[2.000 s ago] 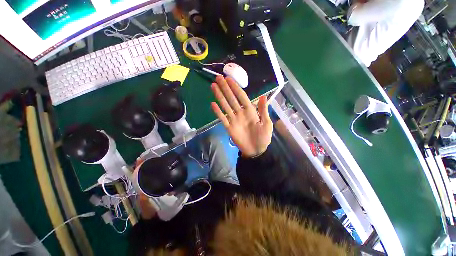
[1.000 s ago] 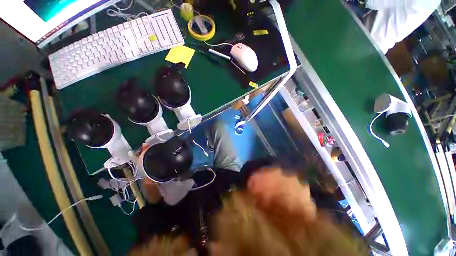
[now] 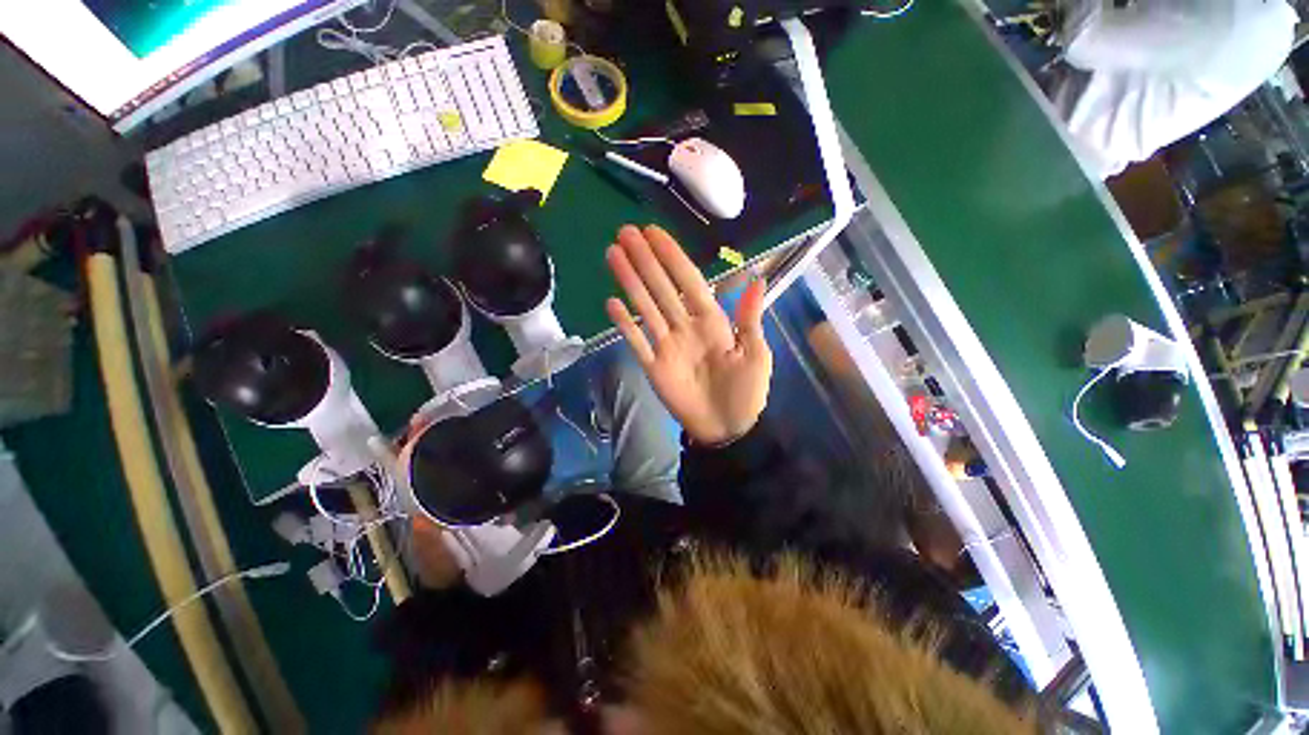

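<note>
A PTZ security camera [image 3: 481,460] with a black ball head and white base is held over my lap. My left hand [image 3: 435,550] is mostly hidden behind and beside its base; some fingers show at its left edge. A short white cable loops from the base. My right hand [image 3: 693,345] is raised to the right of it, palm up to my view, fingers spread, holding nothing. Three more cameras stand at the bench edge: one at left [image 3: 266,371], one in the middle [image 3: 412,312] and one at right [image 3: 505,261].
A keyboard [image 3: 345,137], yellow sticky note [image 3: 526,168], tape roll [image 3: 587,92] and mouse [image 3: 706,177] lie on the bench. Tangled white leads [image 3: 345,539] hang at the bench's lower left. Another camera [image 3: 1134,371] sits on the curved green line [image 3: 991,216]. A person in white [image 3: 1177,72] is beyond it.
My right hand was raised, dropped low near the fur trim about a second ago, and is raised open again. The held camera has stayed nearly in place. The view has shifted slightly.
</note>
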